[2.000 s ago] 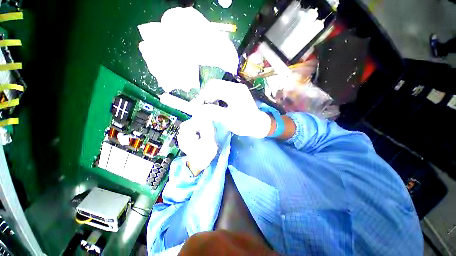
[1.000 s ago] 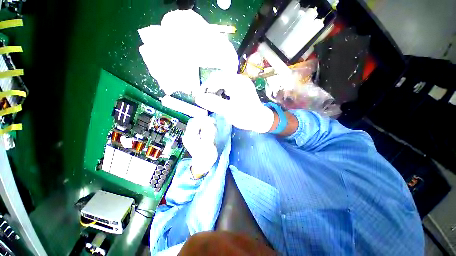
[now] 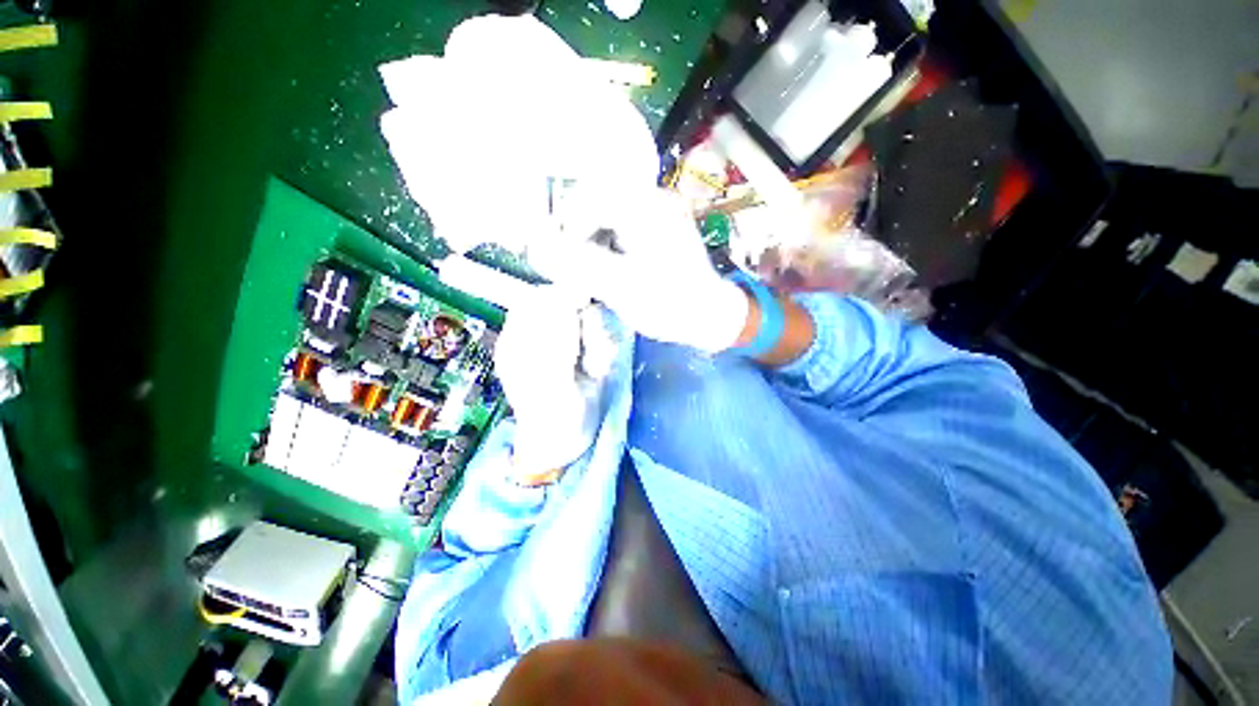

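A white tube (image 3: 486,281) points out to the left from between my gloved hands, above the board's corner. My left hand (image 3: 543,372) is closed around its near end. My right hand (image 3: 660,283), with a blue band at the wrist, is just above and right of it, fingers bent. Glare hides whether the right fingers hold anything. A large crumpled white wiping cloth (image 3: 511,131) lies beyond the hands and merges with the right glove. A populated circuit board (image 3: 394,352) lies left of my left hand.
The board rests on a green mat (image 3: 246,379). A grey-white box (image 3: 283,568) with a yellow cable stands at lower left. An open black bin (image 3: 1056,152) at upper right holds white tubes, scraps and clear plastic. Yellow tape strips (image 3: 25,179) line the left edge. Black crates (image 3: 1153,297) stand at right.
My right hand has shifted slightly down and left, closer to my left hand. The tube stays between them. The view has shifted slightly. The person's foot seen earlier at upper right is gone.
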